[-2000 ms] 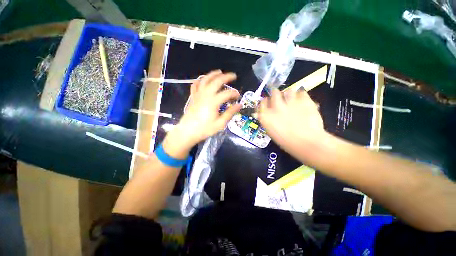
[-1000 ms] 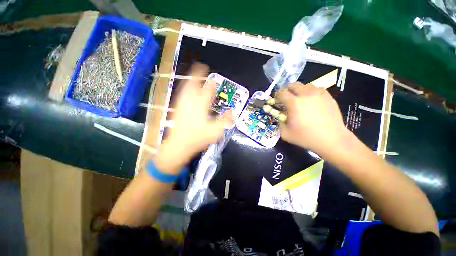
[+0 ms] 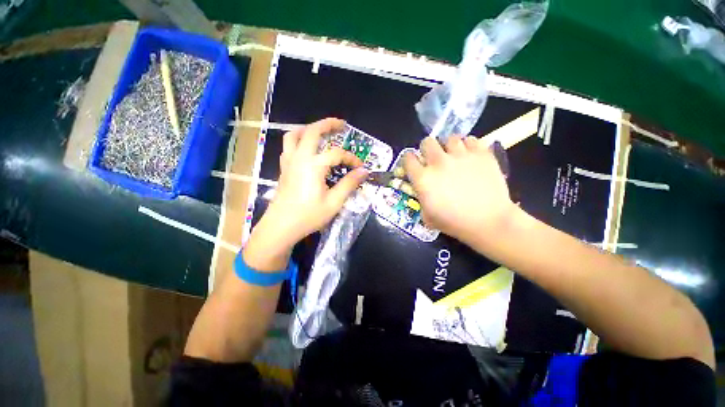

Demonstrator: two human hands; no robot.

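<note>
Two open white housings with green circuit boards lie side by side on the black printed mat: the left housing [image 3: 374, 151] and the right housing [image 3: 408, 219]. My right hand [image 3: 457, 179] is closed on a small tool with yellowish handles [image 3: 401, 186], over the right housing; its dark tip points left. My left hand [image 3: 312, 181] is over the left housing, thumb and fingertips close together near the tool tip. Whether they pinch a small part cannot be told. Bagged white cables trail from the housings, one up [image 3: 461, 95] and one down [image 3: 320, 290].
A blue bin [image 3: 228, 95] of thin silvery bits with a yellow stick [image 3: 170, 94] stands left of the black mat [image 3: 540, 262]. Whitish tape strips cross the mat's edges. A green conveyor [image 3: 588, 48] runs beyond, with another clear bag [image 3: 695, 44] at upper right.
The blurred left hand has come to rest, with its fingertips now near the tool tip. The right hand has moved slightly left with the tool. Two seconds ago, the left housing was mostly covered.
</note>
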